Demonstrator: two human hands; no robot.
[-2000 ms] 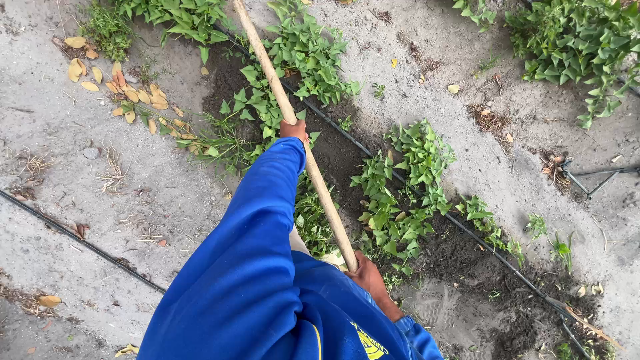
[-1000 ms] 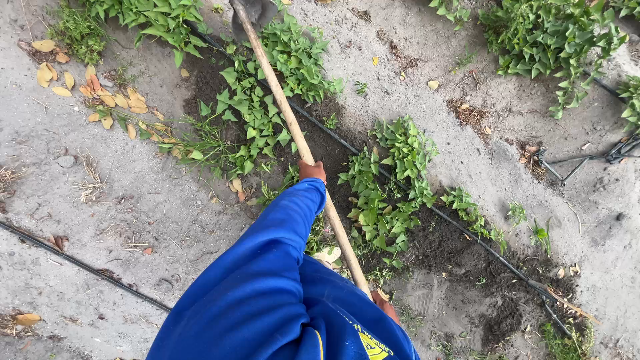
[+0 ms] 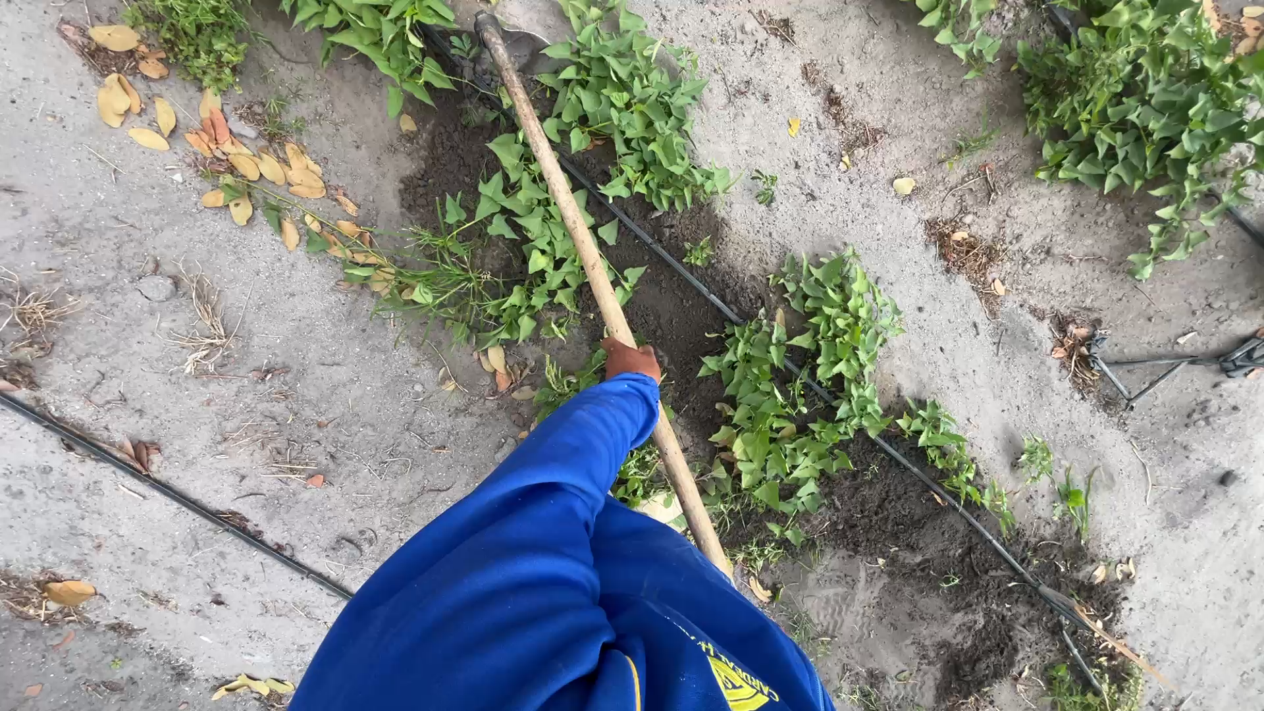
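Observation:
My left hand (image 3: 632, 360), in a blue sleeve, is closed around the middle of a long wooden hoe handle (image 3: 568, 207). The handle slants from the top toward my body. At its upper end the hoe's metal head (image 3: 488, 25) is at the soil among green leafy plants (image 3: 632, 109), its blade partly hidden. The handle's lower part passes out of sight at my blue top (image 3: 592, 632). My right hand is not visible.
A black drip irrigation line (image 3: 681, 267) runs diagonally through the plants and dark, loosened soil. Another black line (image 3: 178, 504) crosses the sandy ground at the left. A vine with yellow leaves (image 3: 272, 168) lies at upper left. Black tubing with a fitting (image 3: 1165, 365) is at the right.
My right hand, seen on the lower handle two seconds ago, has gone out of sight. The hoe head, out of frame then, now shows at the top. My left hand has kept hold of the handle.

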